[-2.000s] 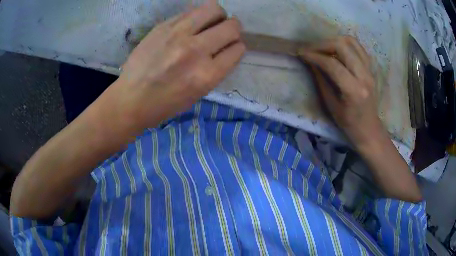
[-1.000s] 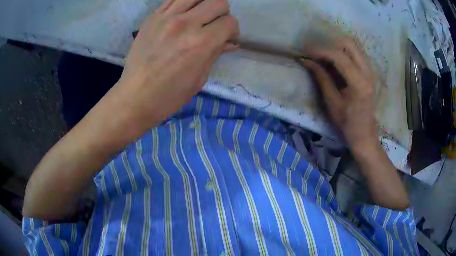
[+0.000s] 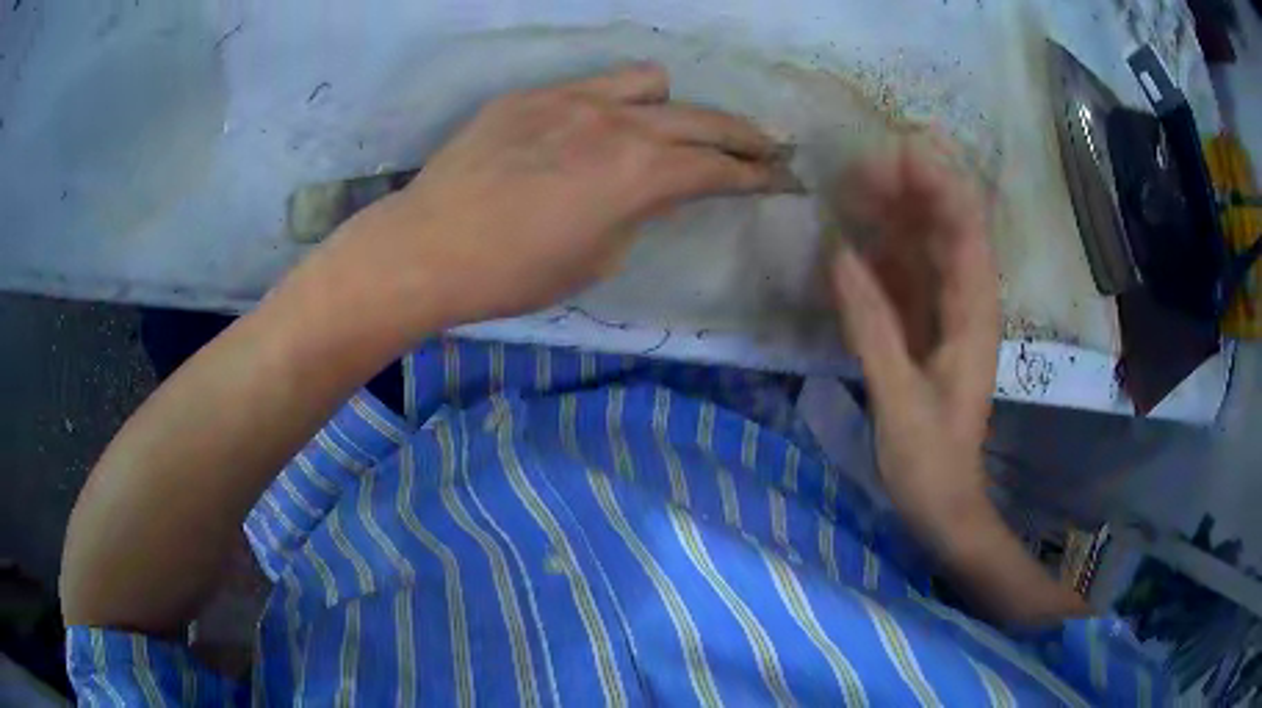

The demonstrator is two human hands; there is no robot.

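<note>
The pressing template (image 3: 324,210) lies on the table, its pale end and a bit of dark bar showing left of my left wrist. My left hand (image 3: 574,187) lies flat over it, palm down, fingers pointing right. A small end of the brownish folded strip (image 3: 783,177) shows at the left fingertips; the rest is hidden under the hand. My right hand (image 3: 916,263) is blurred, just right of the strip's end, fingers apart, holding nothing that I can see.
The steam iron (image 3: 1146,173) is parked at the right edge on a dark iron rest (image 3: 1160,353). A yellow object (image 3: 1232,208) is beyond it. The white, brown-stained table cover (image 3: 152,138) ends along the near edge, by my striped shirt.
The right hand has let go of the strip's right end and opened. The left hand has turned and flattened over the strip. The template's pale end has come into view, and the iron shows more fully.
</note>
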